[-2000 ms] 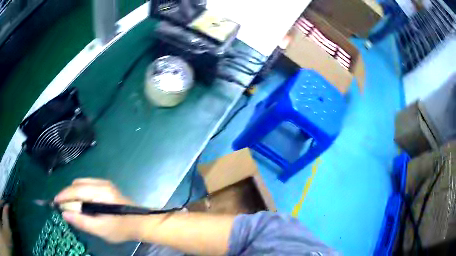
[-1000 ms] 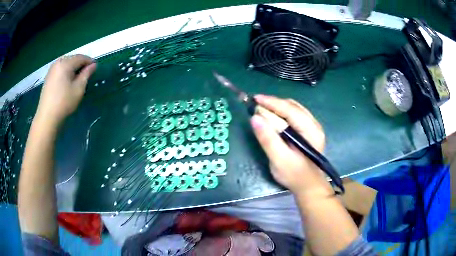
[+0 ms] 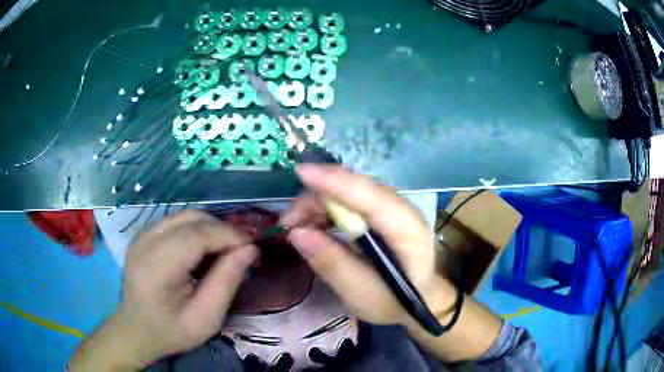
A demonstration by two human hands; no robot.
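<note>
My right hand (image 3: 371,247) holds the soldering iron (image 3: 397,280), its metal tip pointing up-left over the rows of small round green circuit boards (image 3: 251,43). Its thumb and finger also meet beside my left fingertips. My left hand (image 3: 182,272) is pinched in front of my body, below the table edge. A short, thin dark green piece, apparently a wire lead (image 3: 274,232), shows between the two hands; it is blurred. Dark wires with white ends (image 3: 138,109) trail left from the boards. Some boards are hidden behind the iron.
A pale curved strand (image 3: 80,80) lies at the left of the green table (image 3: 437,109). Part of the round fan guard (image 3: 488,9) shows at the top, and a tape roll (image 3: 597,86) at right. A blue stool (image 3: 568,247) and cardboard box (image 3: 480,225) stand below.
The view has shifted so the boards appear higher. My left hand has come from the upper left to the front of my body. My right hand has moved left and down, meeting it with the iron still held.
</note>
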